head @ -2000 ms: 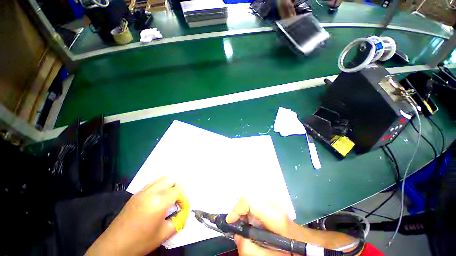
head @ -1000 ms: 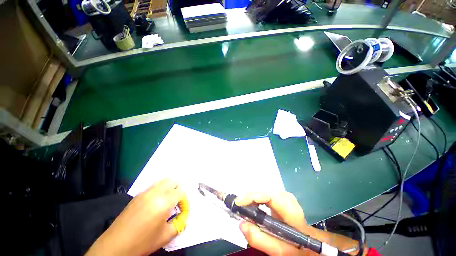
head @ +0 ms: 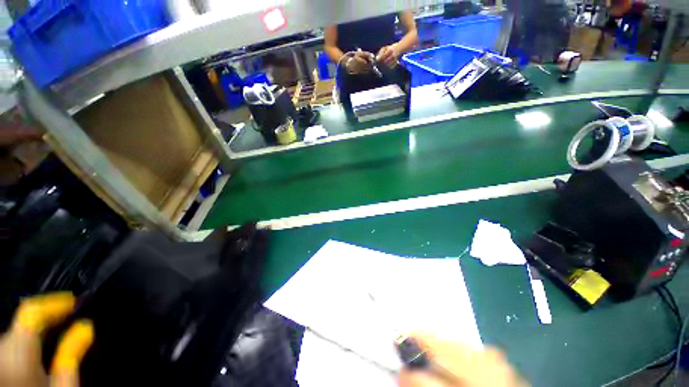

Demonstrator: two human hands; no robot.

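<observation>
My left hand (head: 47, 344) is at the lower left edge, cut off and blurred, with yellow finger cots on two fingertips. It is at the pile of black panel backs (head: 162, 291); whether it grips one I cannot tell. My right hand (head: 461, 364) is blurred at the bottom, shut on the black soldering iron (head: 412, 351), over the white pad (head: 378, 280). A thin dark line, perhaps a wire, crosses the pad to the left of the iron.
A black soldering station (head: 616, 219) with a white-rimmed spool (head: 597, 143) stands at right, beside an iron stand with a yellow sponge (head: 588, 286). White tissue (head: 495, 243) and a white strip (head: 540, 300) lie nearby. Behind the pale rail (head: 408, 205), a person's hands (head: 374, 59) work opposite.
The view has swung left and up. My left hand has moved from the pad to the black pile at left. My right hand, with the iron, is now lower in the picture.
</observation>
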